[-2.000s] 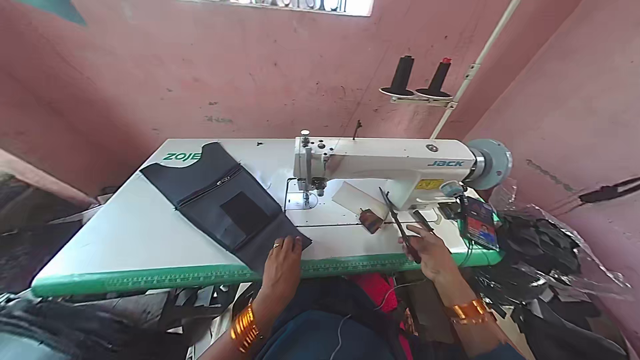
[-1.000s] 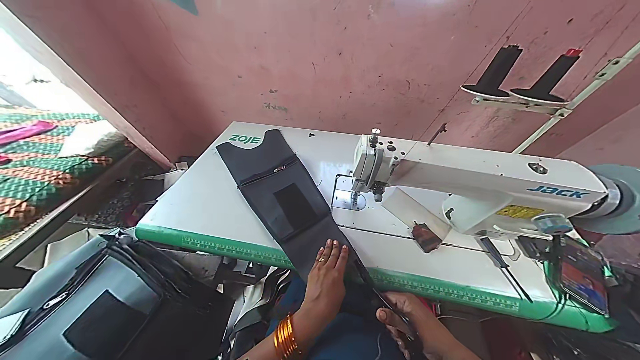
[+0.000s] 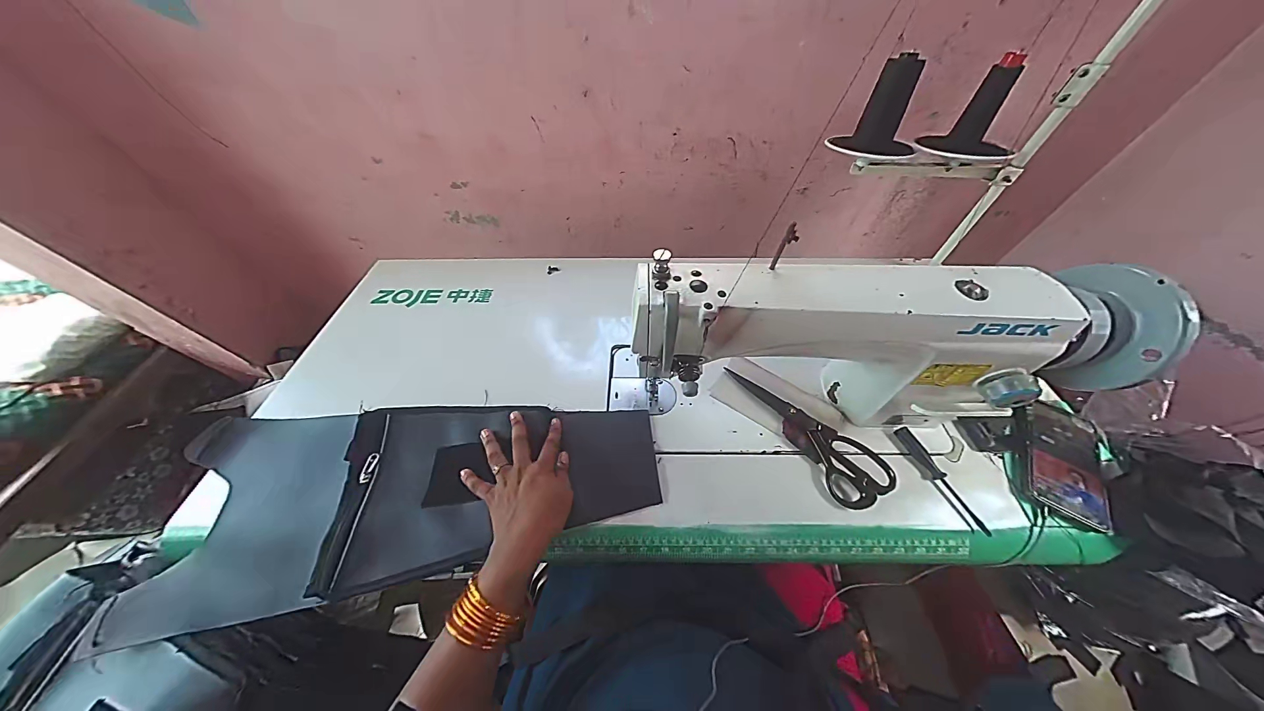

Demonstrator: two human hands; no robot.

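A dark fabric panel (image 3: 267, 494) with a zipper (image 3: 367, 468) and a small black patch lies across the front left of the sewing table, its left end hanging past the edge. My left hand (image 3: 528, 484) rests flat on it, palm down with fingers spread, partly over the patch. The panel's right end lies just in front of the needle area of the white Jack sewing machine (image 3: 849, 316). Black-handled scissors (image 3: 839, 454) rest on the table under the machine arm. My right hand is out of sight.
A screwdriver-like tool (image 3: 943, 481) and a phone (image 3: 1069, 474) lie at the right of the table (image 3: 533, 346). Two black thread cones (image 3: 894, 99) stand on a rack above. Dark material is heaped beyond the right edge; more panels are piled at the lower left.
The panel has turned to lie sideways along the table's front. My right hand has left the view, and the scissors now lie under the machine arm. My left hand is spread on the panel.
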